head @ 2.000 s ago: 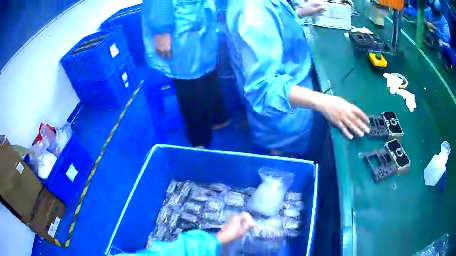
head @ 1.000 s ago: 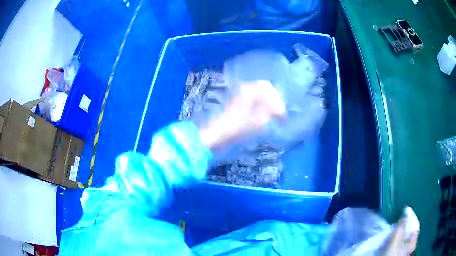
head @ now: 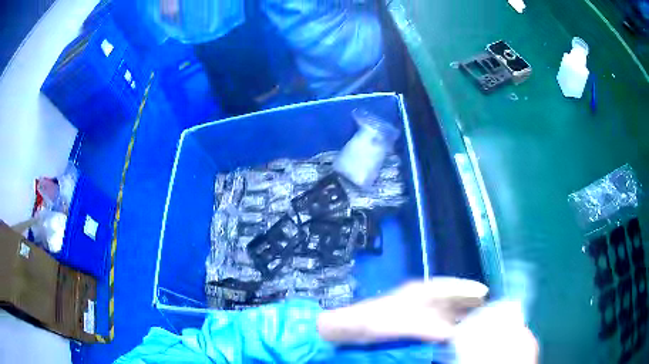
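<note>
Several dark grey housings (head: 324, 199) lie loose on the silvery bagged parts (head: 231, 245) in the blue bin (head: 290, 114). My left hand (head: 405, 311) reaches rightward over the bin's near right corner, its fingers close to my right hand. My right hand (head: 498, 341) is at the bottom edge, overexposed and blurred. A pale blur shows above it, perhaps clear plastic. Whether either hand holds something cannot be told. A whitish plastic bag (head: 363, 156) lies at the bin's far right.
On the green bench (head: 541, 156) are a housing (head: 494, 67), a white bottle (head: 573, 70), a blue pen (head: 593, 94), clear film (head: 605, 195) and a grid of black pads (head: 619, 284). Two people in blue smocks (head: 331, 46) stand beyond the bin. Cartons (head: 43, 284) are at left.
My left hand has moved back from over the bin toward my right hand. The large pale blur over the bin is gone, and loose dark housings now show on the bagged parts. The view has shifted.
</note>
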